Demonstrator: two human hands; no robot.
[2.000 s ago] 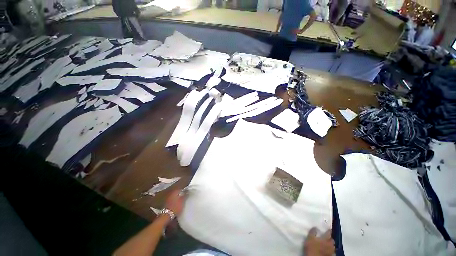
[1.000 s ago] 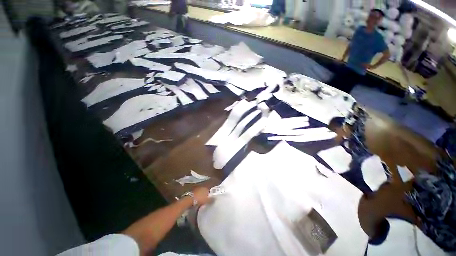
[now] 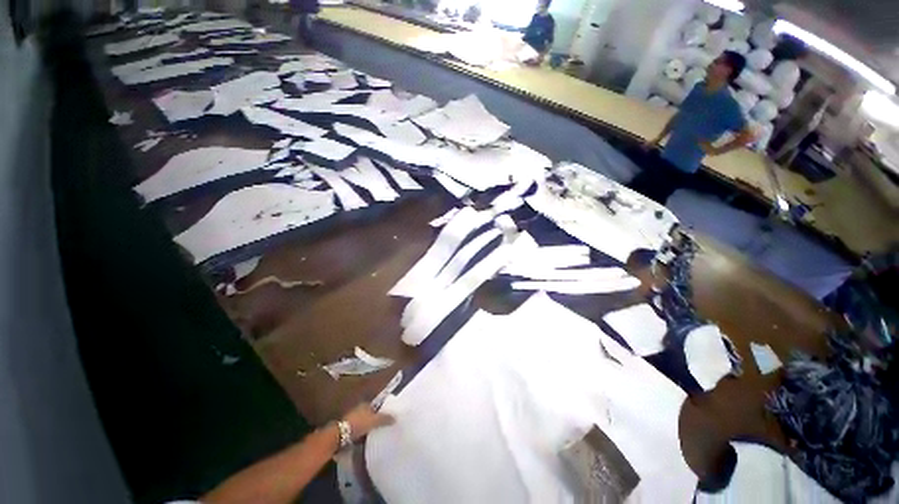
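A large white-topped body panel (image 3: 483, 413) lies nearest me on the brown table, with curved edges and soft creases. A brown-grey rectangular pattern weight (image 3: 599, 467) rests on its lower right part, near the picture's bottom edge. My left hand (image 3: 365, 421), with a bracelet at the wrist, is at the panel's left edge. It is closed around a narrow pale strip with marks, which looks like a tape measure (image 3: 388, 392). One end sticks out past the fingers and a length hangs below the wrist. My right hand is not in view.
Long narrow cut parts (image 3: 449, 271) lie beyond the panel. More white-topped pieces (image 3: 258, 219) cover the table's far left. A dark and white tangled heap (image 3: 838, 409) is at right. A green aisle (image 3: 148, 345) runs along the left. A person (image 3: 702, 123) stands across the table.
My view has swung left and up along the table. My right hand, on the panel two seconds ago, is out of the picture. My left hand stays at the panel's left edge.
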